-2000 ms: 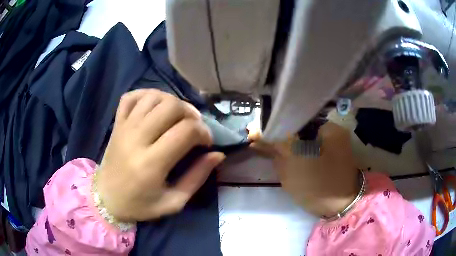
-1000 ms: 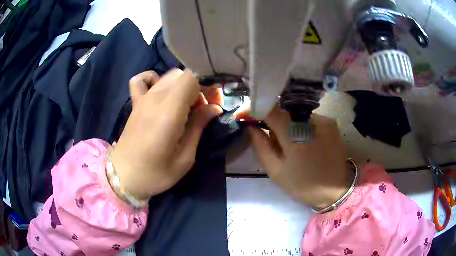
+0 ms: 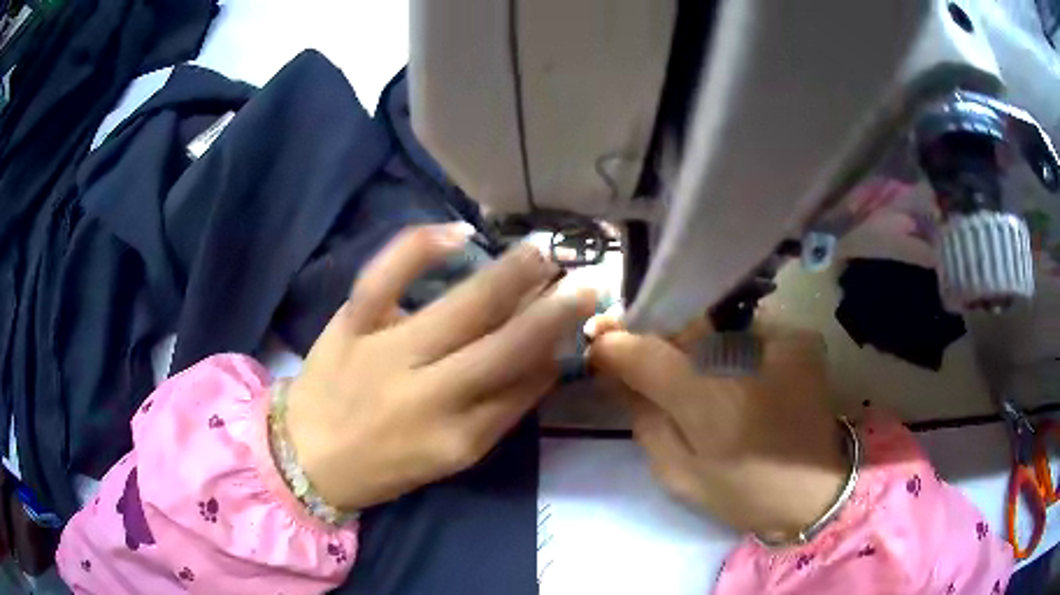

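The dark navy garment body (image 3: 273,198) drapes over the table and under my left hand. My left hand (image 3: 436,360) lies on the cloth with fingers spread, its fingertips beside the presser foot (image 3: 575,245). My right hand (image 3: 732,407) pinches a dark cloth edge (image 3: 573,358) just in front of the needle area; the knobbed attachment (image 3: 729,352) partly covers this hand. The white sewing machine head (image 3: 535,105) stands over the work. The needle tip and the fine grip of the fingers are hard to make out.
A ragged black cloth scrap (image 3: 901,312) lies on the machine bed at right. Orange-handled scissors (image 3: 1026,494) lie at the far right edge. A white ribbed knob (image 3: 986,258) sticks out from the machine front. More dark cloth (image 3: 70,151) is piled at the left.
My left hand has opened from a pinch and lies flatter, its fingers reaching right toward the presser foot. My right hand stays near the needle, slightly lower. The whole view has shifted a little.
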